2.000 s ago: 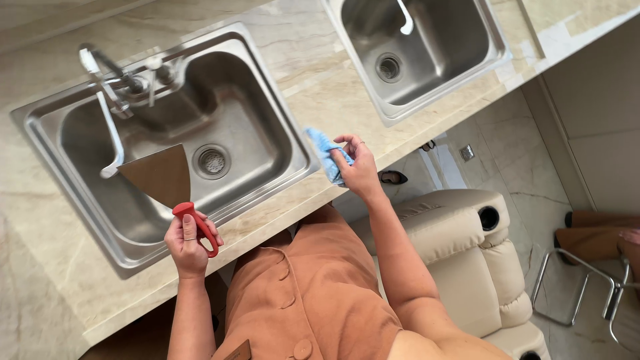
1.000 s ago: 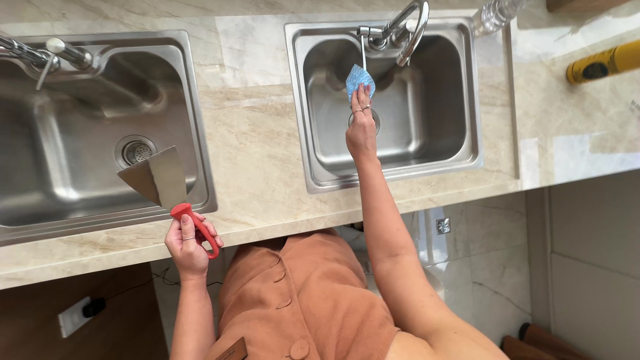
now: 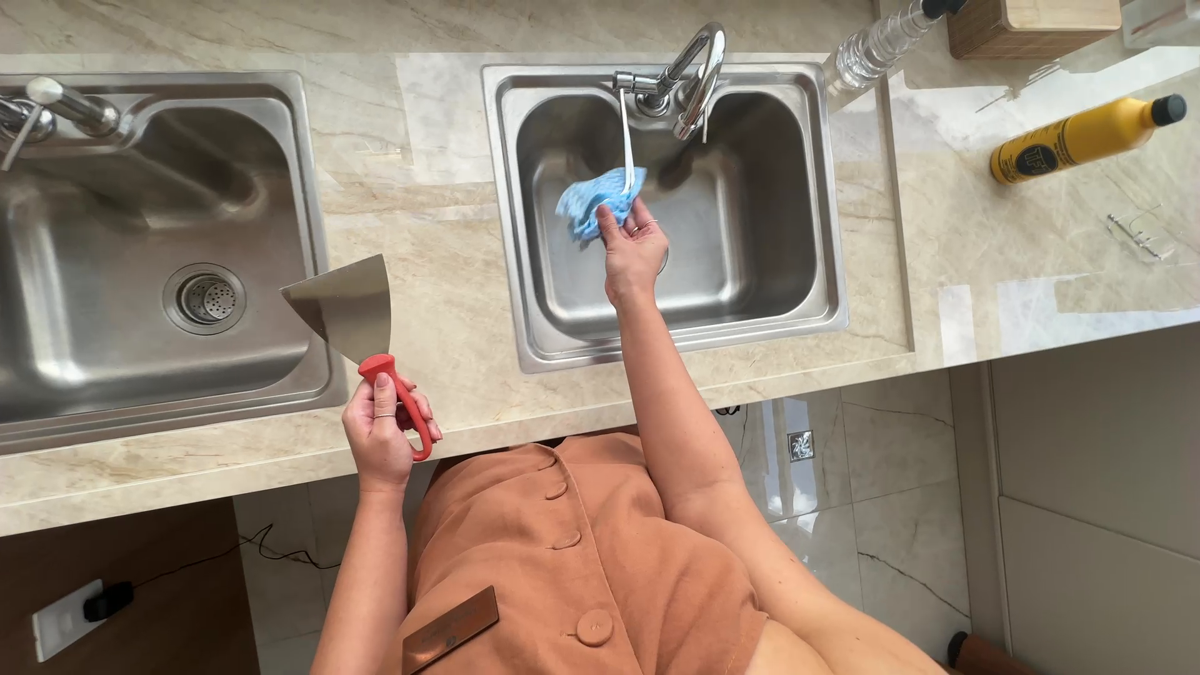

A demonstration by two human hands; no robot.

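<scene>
My left hand (image 3: 386, 422) grips the red looped handle (image 3: 417, 427) of a wide metal scraper (image 3: 352, 305). The blade points up, over the counter strip beside the left steel sink (image 3: 216, 384). My right hand (image 3: 637, 253) pinches a crumpled light blue cloth (image 3: 595, 204) above the right steel sink (image 3: 769, 328). The cloth lies just at the lower end of the faucet's long white lever (image 3: 627, 141), and whether it touches the lever I cannot tell. Behind the right sink's basin stands a curved chrome faucet (image 3: 698, 80).
A clear bottle (image 3: 877, 47) and a wooden block (image 3: 1031, 23) stand at the back right. A yellow bottle with a black cap (image 3: 1078, 141) is further right on the marble counter (image 3: 966, 234), near a small metal item (image 3: 1134, 236). Another faucet (image 3: 70, 105) serves the left sink.
The view has swung toward the right sink. My right hand with the cloth has moved from beside the counter edge to over that sink. My left hand keeps hold of the scraper.
</scene>
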